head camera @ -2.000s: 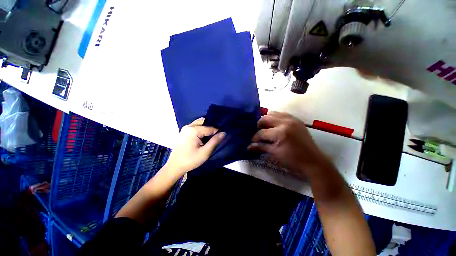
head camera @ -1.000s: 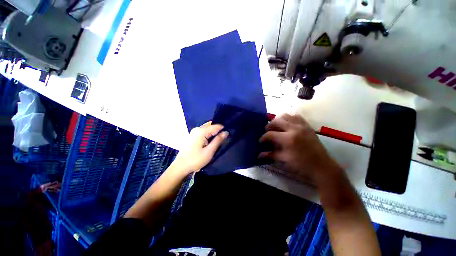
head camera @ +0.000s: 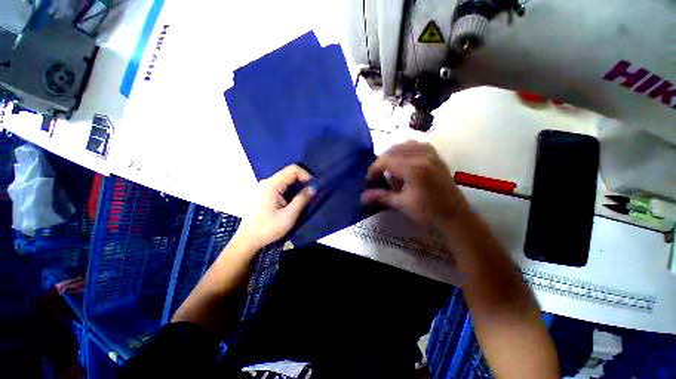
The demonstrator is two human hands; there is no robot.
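Overlapping navy pocket pieces lie flat on the white table, left of the needle area. A darker navy piece lies over their near end and reaches the table's front edge, with folds in it. My left hand grips its left side between thumb and fingers. My right hand, slightly blurred, pinches its right edge with bent fingers. The presser foot area of the sewing machine is beyond my right hand, and no cloth shows under it.
The white machine head spans the upper right. A black phone lies right of my right hand, with small green items beyond it. A red mark and a printed ruler show on the table. Blue crates stand lower left.
The view has shifted a little. The darker piece's upper part now lies flatter and folded over the pocket pieces. Both hands remain on it, and the right fingers have shifted slightly along its edge.
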